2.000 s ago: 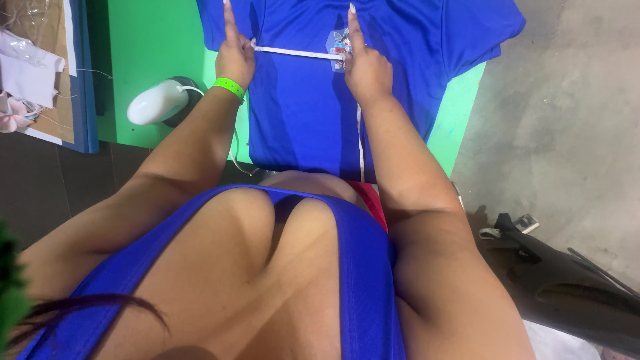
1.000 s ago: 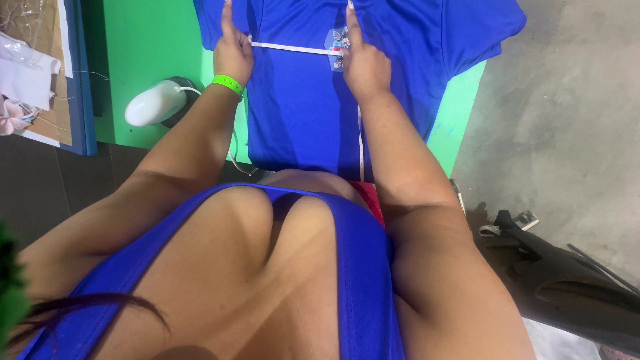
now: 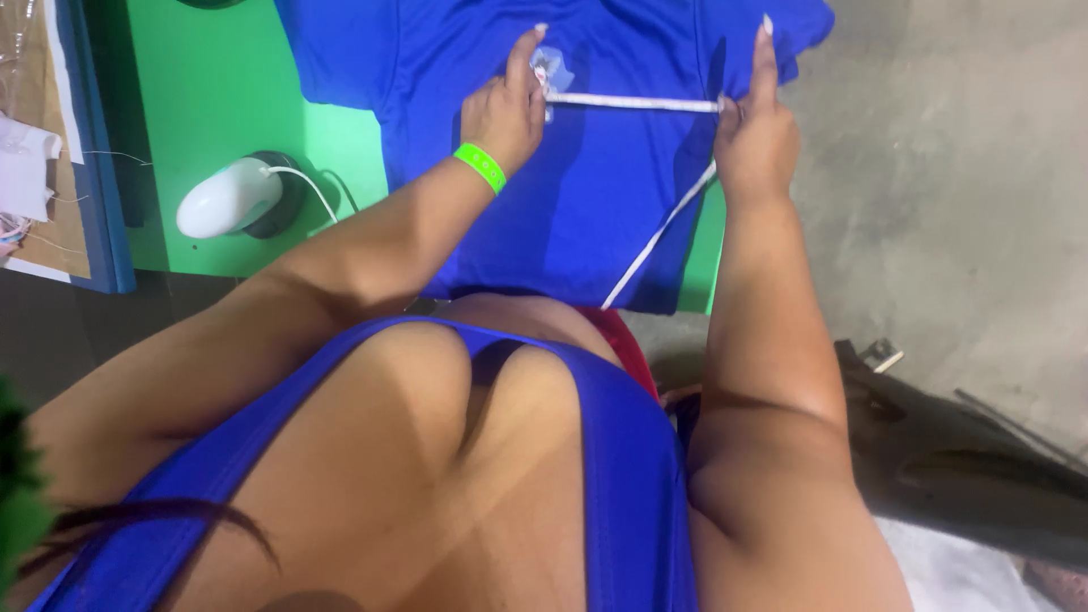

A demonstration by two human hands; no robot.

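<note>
A blue short-sleeved shirt (image 3: 544, 212) lies spread on a green table. Across its upper part runs a white measuring tape (image 3: 633, 103), nearly level. My left hand (image 3: 503, 115), with a bright green wristband, pinches one end of the tape beside a small clear plastic piece (image 3: 554, 70) on the shirt. My right hand (image 3: 759, 140) pinches the tape near the shirt's right side. Both index fingers point forward. From my right hand the rest of the tape slants down over the shirt to its near edge.
A white rounded device with a cable (image 3: 229, 197), perhaps a handheld scanner, rests on the green table (image 3: 212, 93) at left. Beyond it is a blue-edged board (image 3: 93, 204) with scraps and threads. A dark object (image 3: 960, 450) lies at lower right, beside the grey floor (image 3: 952, 170).
Both hands have moved right across the shirt with the tape. My left hand is now at the clear plastic piece, where my right hand was. The hanging tape now slants.
</note>
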